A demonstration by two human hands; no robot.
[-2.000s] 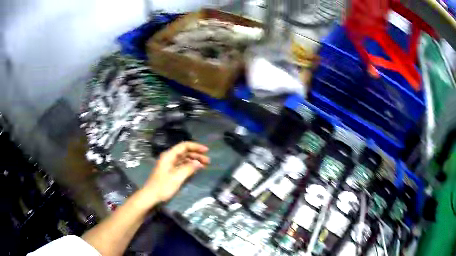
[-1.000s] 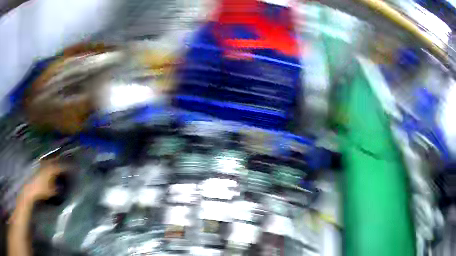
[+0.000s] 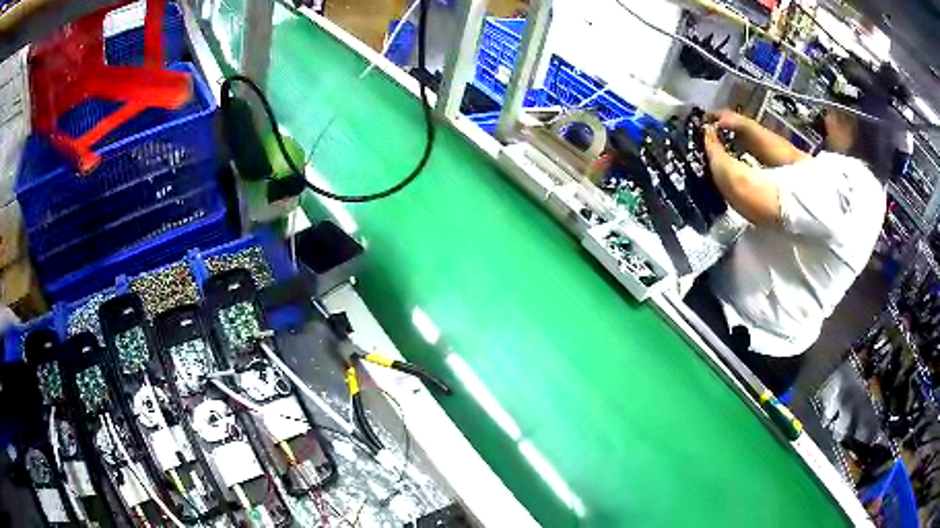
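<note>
Neither of my hands is in the picture. Several long black housings (image 3: 270,385) lie side by side on the grey plastic-covered bench at the lower left. Each shows a green circuit board (image 3: 239,323) at its far end. Silver-white round discs (image 3: 214,421) sit mid-housing, with plain white blocks (image 3: 236,464) below them. White strips and thin red and yellow wires run along the housings. Yellow-and-black-handled pliers (image 3: 358,404) lie at the right bench edge. Blue bins (image 3: 163,289) of small metal bits stand behind the housings.
A green conveyor belt (image 3: 495,309) runs diagonally beside the bench. Blue crates (image 3: 124,196) with a red plastic stool (image 3: 113,88) stand behind the bins. A black cable (image 3: 361,196) loops over the belt. Across it, a person in white (image 3: 809,248) works on black housings beside white trays (image 3: 629,258).
The view has swung right. The housings have shifted to the lower left and the belt fills the middle. My left hand, seen earlier at the left, has gone out of the picture. The brown carton has also gone.
</note>
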